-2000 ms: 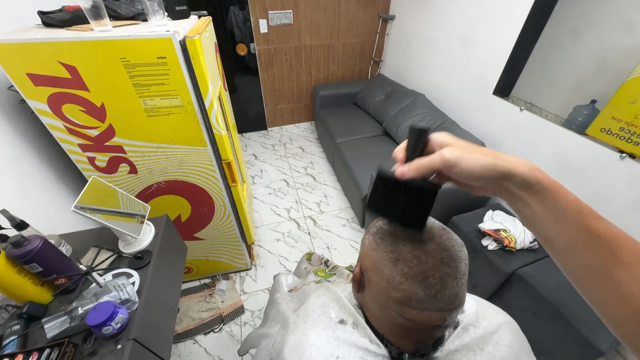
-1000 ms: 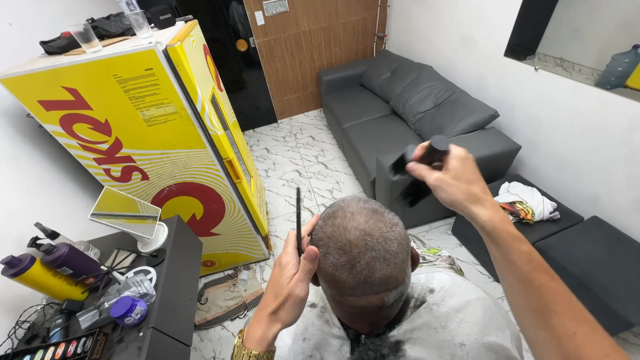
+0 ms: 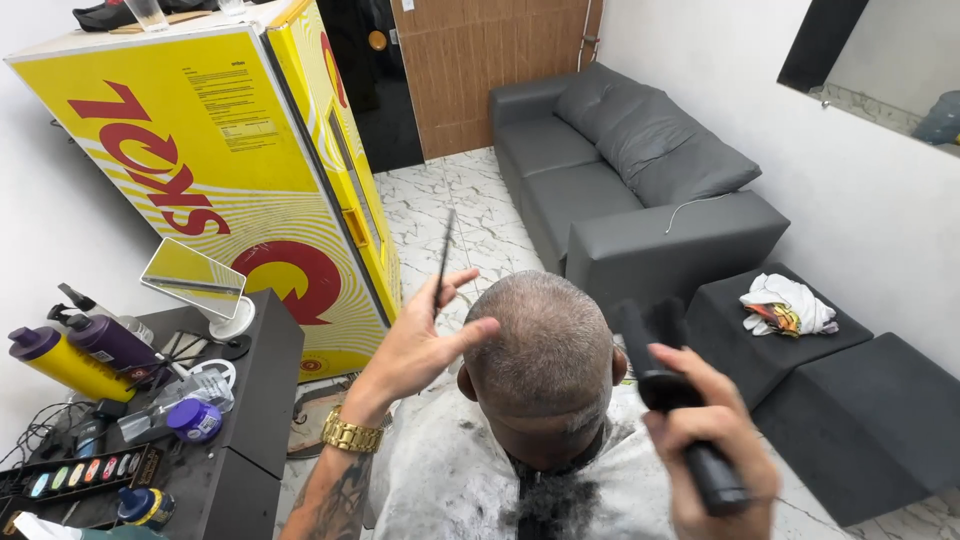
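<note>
A seated person, seen from behind, has a closely cropped head (image 3: 540, 337) and a white cape (image 3: 435, 465) with dark hair clippings on it. My left hand (image 3: 416, 345), with a gold watch (image 3: 351, 435) on the wrist, holds a thin black comb (image 3: 445, 259) upright between its fingers; the thumb is at the left side of the head. To the right of the head, my right hand (image 3: 712, 442) grips a black hair clipper (image 3: 712, 472) together with a dark brush (image 3: 664, 330), both partly blurred.
A dark counter (image 3: 255, 390) at left carries bottles (image 3: 112, 345), a tilted mirror (image 3: 193, 277), a purple jar (image 3: 194, 419) and cables. Behind it stands a yellow refrigerator (image 3: 247, 180). A grey sofa (image 3: 652, 247) and dark ottomans (image 3: 862, 427) with a white cloth (image 3: 787, 304) are at right.
Two seconds ago my right hand held a brush over the head; it is now to the right of it. My left hand, out of view then, has come in with the comb.
</note>
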